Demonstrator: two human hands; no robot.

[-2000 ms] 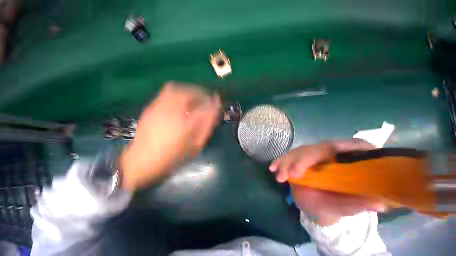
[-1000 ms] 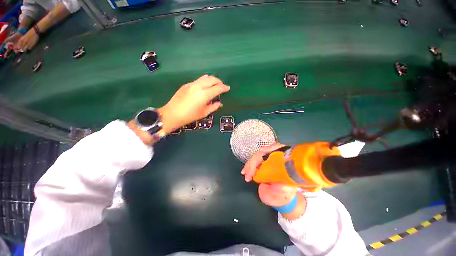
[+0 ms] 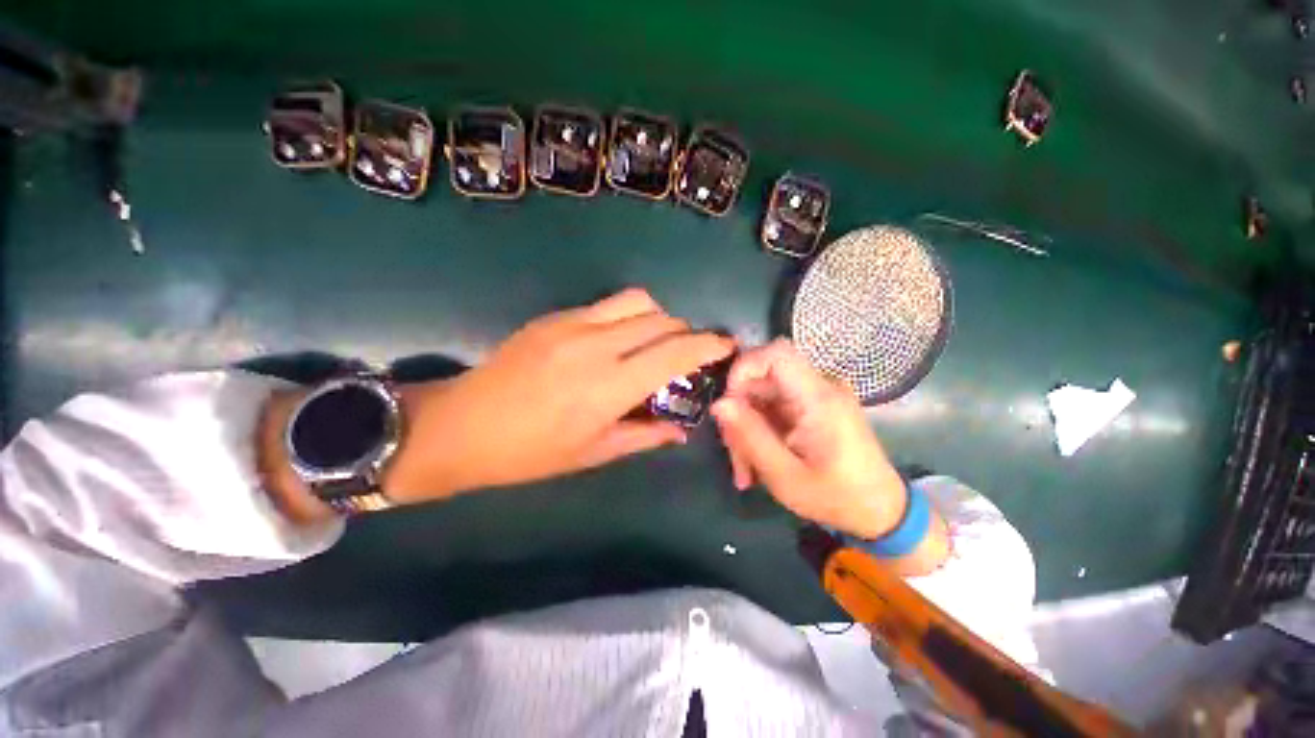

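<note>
My left hand [image 3: 577, 387] holds a watch case [image 3: 681, 399] between thumb and fingers, low in the middle of the mat. My right hand [image 3: 808, 440] is at the case's right side, thumb and fingertips close together; whether they pinch something small cannot be told. The orange electric screwdriver [image 3: 937, 649] lies against my right forearm, out of the fingers. The round screw tray [image 3: 871, 313] is just beyond my right hand. A row of several watch cases [image 3: 567, 150] stands beyond my hands.
Thin silver tweezers [image 3: 988, 232] lie beyond the tray. A white scrap [image 3: 1089, 414] is right of it. A loose watch unit [image 3: 1028, 108] lies at the far right. Black ribbed trays [image 3: 1262, 476] stand at the right edge. A metal bracket [image 3: 87, 87] is at the far left.
My left hand has come back from the belt and now holds a case near my body. My right hand has let go of the screwdriver, which has dropped back along the forearm. The view has shifted.
</note>
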